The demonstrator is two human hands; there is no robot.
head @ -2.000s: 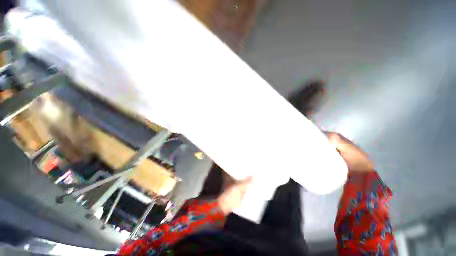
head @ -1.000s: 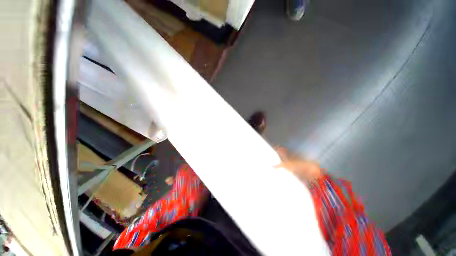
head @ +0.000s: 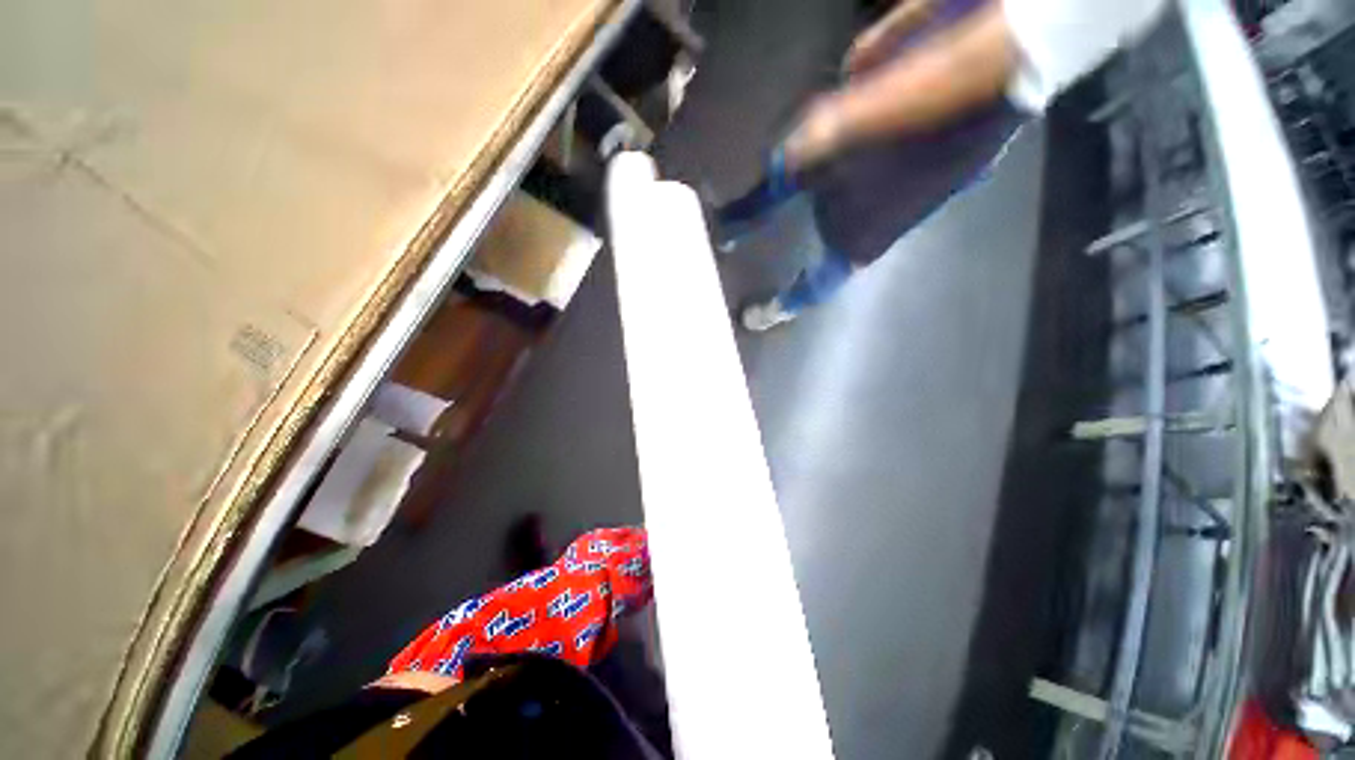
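Observation:
A long white roll [head: 713, 475] runs from the upper middle down past the bottom edge. A narrower white end [head: 632, 178] shows beside its far end; I cannot tell whether it is part of the same roll. My left sleeve, red with a small pattern, reaches the roll's left side from below. My left hand is hidden behind the roll, so its grip does not show. My right hand is not in view; a red patch at the bottom right may be my sleeve.
A table with a wrinkled tan covering [head: 223, 193] and pale metal edge fills the left, with boxes [head: 528, 245] below. Another person [head: 907, 164] in dark shorts stands on the grey floor ahead. A long metal-framed table or rack [head: 1152, 431] stands right.
The roll has swung from slanting up-left to nearly straight ahead. The tan table fills more of the left. Another person and the right-hand frame have come into view. My right hand has left view.

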